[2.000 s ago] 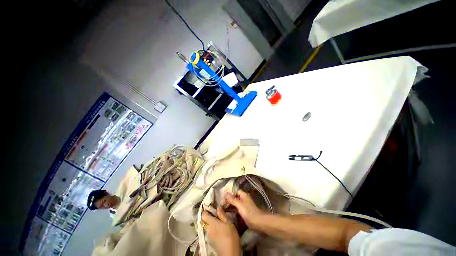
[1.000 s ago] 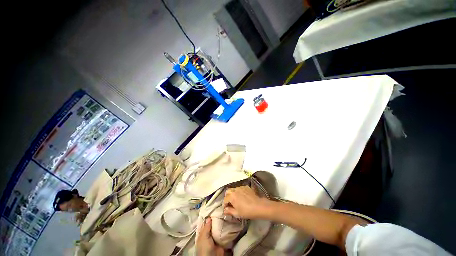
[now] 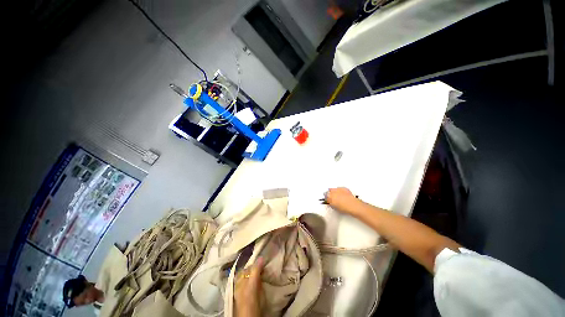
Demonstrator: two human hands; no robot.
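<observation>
A beige fabric bag (image 3: 291, 266) lies crumpled at the near end of the white table, its opening towards me with folded lining inside. My left hand (image 3: 249, 291) is at the bottom of the view and grips the near edge of the bag opening. My right hand (image 3: 341, 199) is beyond the bag, low at the table surface, with its fingers closed over the dark thread snips (image 3: 324, 200). Only the snips' tip shows; the hand hides the rest. A narrow beige strap (image 3: 353, 249) runs right from the bag.
A heap of beige bags with tangled straps (image 3: 164, 254) lies to the left. A small red container (image 3: 300, 134), a small oval disc (image 3: 338, 156) and a pale grey patch (image 3: 275, 193) lie on the table (image 3: 384, 136). A blue stand (image 3: 238, 124) is at the far end. A person (image 3: 83, 292) is at lower left.
My right hand has left the bag and moved out to the snips. The bag opening is spread wider. My left hand stays at the bag. The view has shifted.
</observation>
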